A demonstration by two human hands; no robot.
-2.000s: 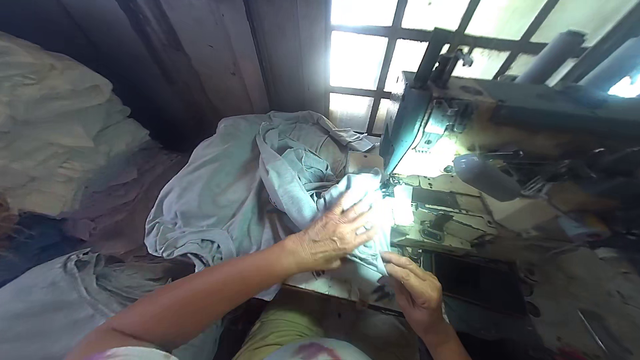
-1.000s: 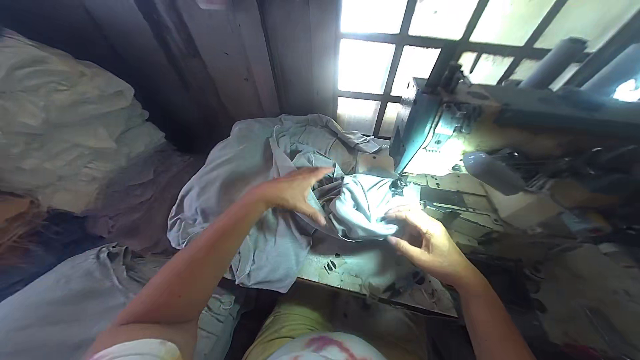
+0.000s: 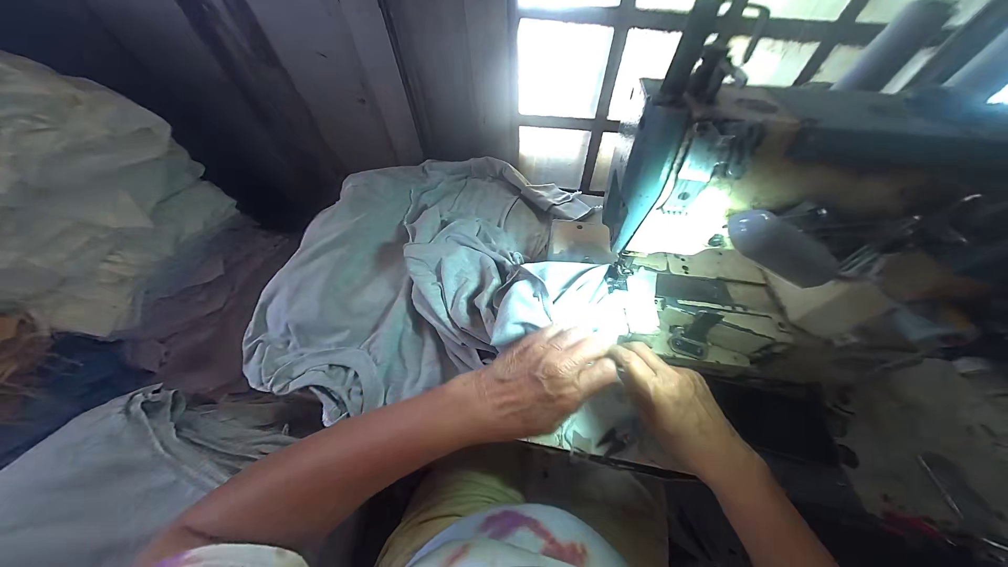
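Observation:
A pale grey-green knit garment [image 3: 465, 276] lies bunched on the sewing table, one part of it under the presser foot [image 3: 620, 272] of an industrial sewing machine [image 3: 654, 165]. On the cloth just in front of the foot rests my left hand [image 3: 543, 378], its fingers bent over the lit fabric. My right hand [image 3: 661, 394] meets it at the cloth's near right edge, thumb and fingers pinched together there. The fabric between the fingertips is mostly hidden. Small scissors or thread snips [image 3: 614, 439] lie by the table's front edge, partly hidden.
A lamp head [image 3: 783, 248] sits right of the needle. Piled pale cloth [image 3: 94, 189] rises at the left, with another grey garment [image 3: 102, 472] below it. Behind the machine is a barred window [image 3: 563, 71]. Metal tools [image 3: 945, 480] lie on the right side.
My hands were apart on either side of the bunched cloth a second ago; now they are together at its near edge, in front of the presser foot.

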